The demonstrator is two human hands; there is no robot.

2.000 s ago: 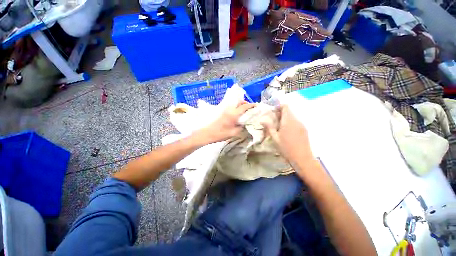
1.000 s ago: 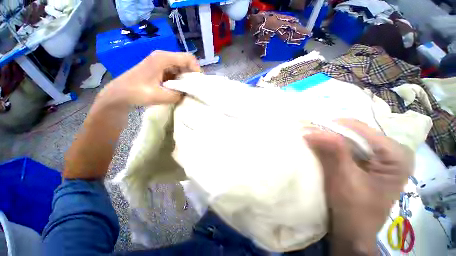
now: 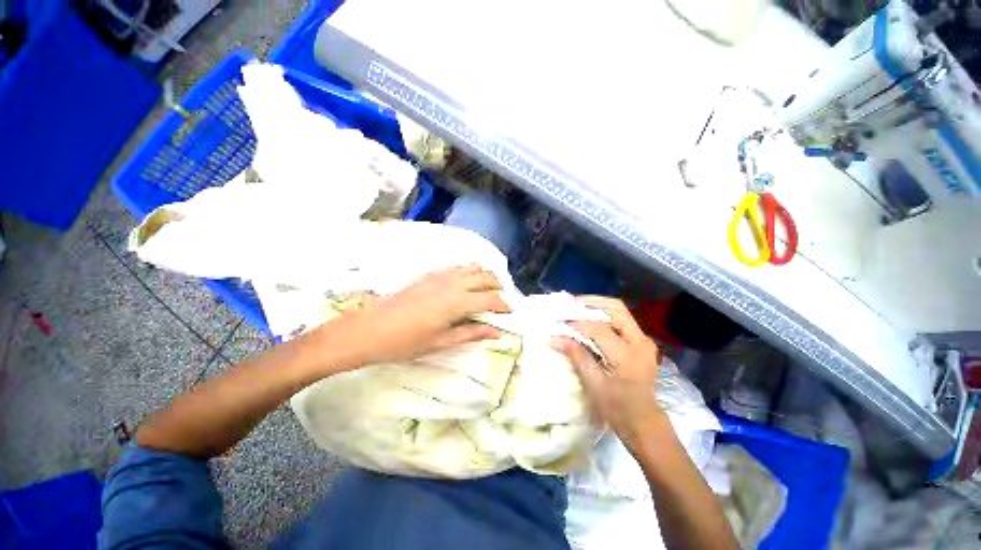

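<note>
A cream lining piece (image 3: 430,414) lies bunched across my lap, with bright white, overexposed parts spreading left over a blue perforated basket (image 3: 199,134). My left hand (image 3: 457,312) lies on the piece and grips its edge between thumb and fingers. My right hand (image 3: 613,349) pinches the same white edge a little to the right. Some fingertips are hidden in the cloth folds. Scissors with one yellow and one red handle loop (image 3: 765,230) lie on the white table, touched by neither hand.
The white sewing machine (image 3: 914,161) stands on the table at the right. A ruler strip (image 3: 559,193) runs along the table edge. A solid blue bin (image 3: 801,483) with white and cream bundles is below right. Other blue containers stand on the speckled floor at the left.
The view has turned down and right. The piece, held up and spread between both hands a second ago, now rests on my lap with my hands closer together.
</note>
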